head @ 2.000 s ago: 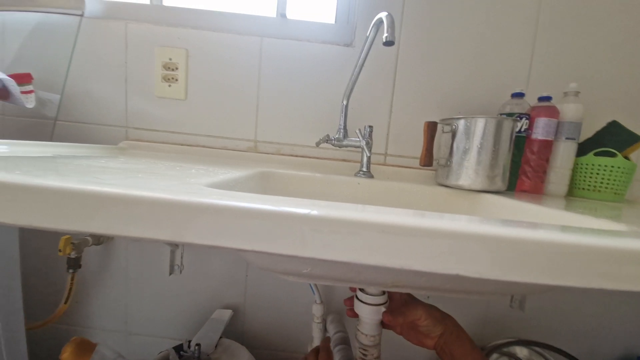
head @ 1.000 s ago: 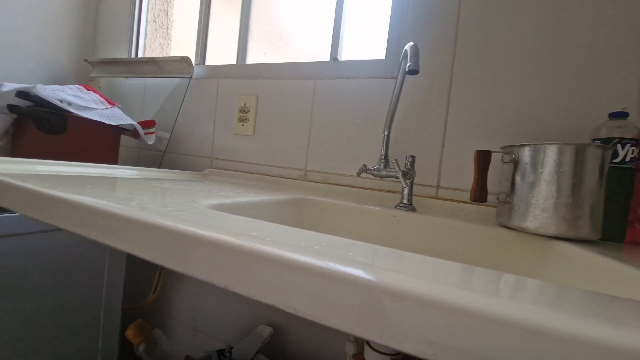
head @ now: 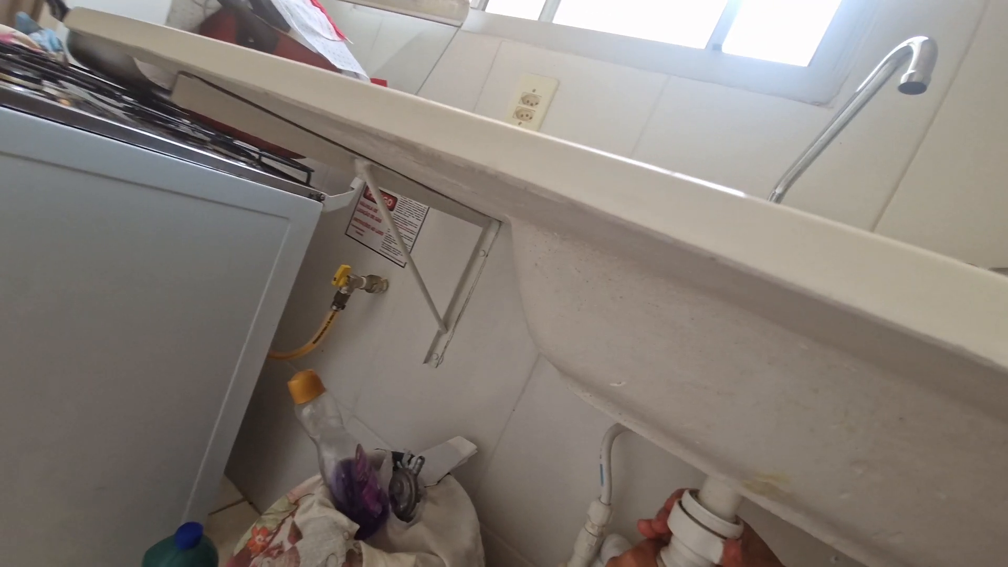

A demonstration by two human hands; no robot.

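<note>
Beneath the underside of the sink basin [head: 677, 339], a white plastic drain fitting with a slip nut [head: 701, 524] hangs from a short tailpiece. My left hand [head: 650, 535] grips the fitting on its left side, fingertips against the nut. On the far right side of the same fitting is my right hand [head: 752, 543], its fingers curled around the nut, mostly hidden by it. The lower parts of both hands lie below the frame. Just left of them runs a white water supply pipe [head: 594, 528] with a coupling. The chrome faucet [head: 850, 110] rises above the counter.
A white stove [head: 142, 299] stands at left. A metal shelf bracket [head: 465, 291] supports the counter. A yellow gas valve [head: 342, 276] with hose is on the wall. Below stand a cloth-covered object [head: 441, 528], a bottle with orange cap [head: 311, 402], a gas regulator [head: 405, 488] and a blue-capped bottle [head: 185, 547].
The view has dropped and tilted to beneath the counter. Both hands at the drain fitting now show, which the counter mostly hid one second ago.
</note>
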